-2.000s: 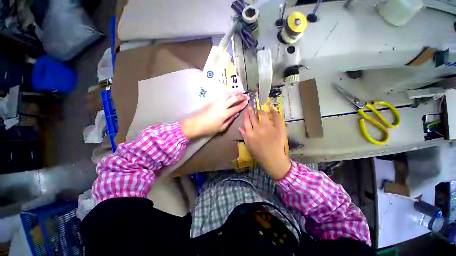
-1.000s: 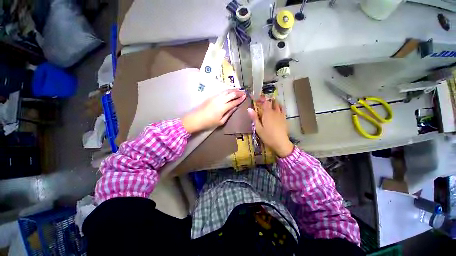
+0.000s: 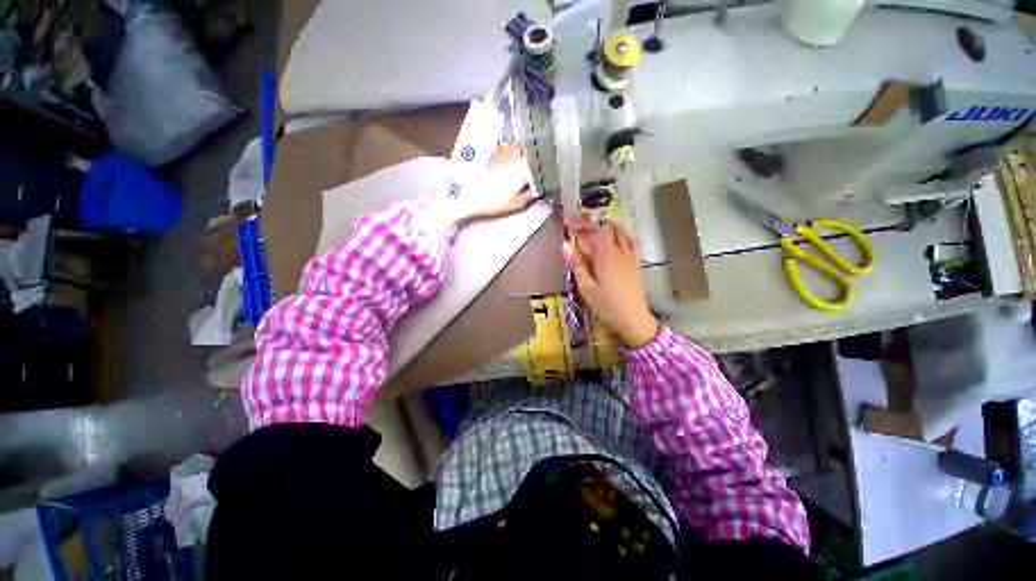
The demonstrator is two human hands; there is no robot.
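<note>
A large panel [image 3: 489,306], brown with a pale side folded over, lies left of the needle of the white sewing machine [image 3: 727,102]. My left hand [image 3: 491,202] reaches past the pale layer to its edge just left of the needle area, partly covered by the white tag-shaped part [image 3: 471,153]; its grip cannot be told. My right hand [image 3: 608,270] rests with bent fingers just right of the needle area, over the yellow marked tape [image 3: 548,340]. Its fingertips are close to the panel's edge. The presser foot is mostly hidden.
A narrow brown strip [image 3: 682,238] and yellow-handled scissors [image 3: 829,261] lie right of my right hand. Thread spools [image 3: 619,57] stand beyond the needle. A blue crate [image 3: 255,267] is left of the panel, another [image 3: 114,533] on the floor. A side table [image 3: 909,488] is at lower right.
My left hand and sleeve have moved forward along the panel, away from my body. My right hand stays beside the needle area. The view has shifted slightly.
</note>
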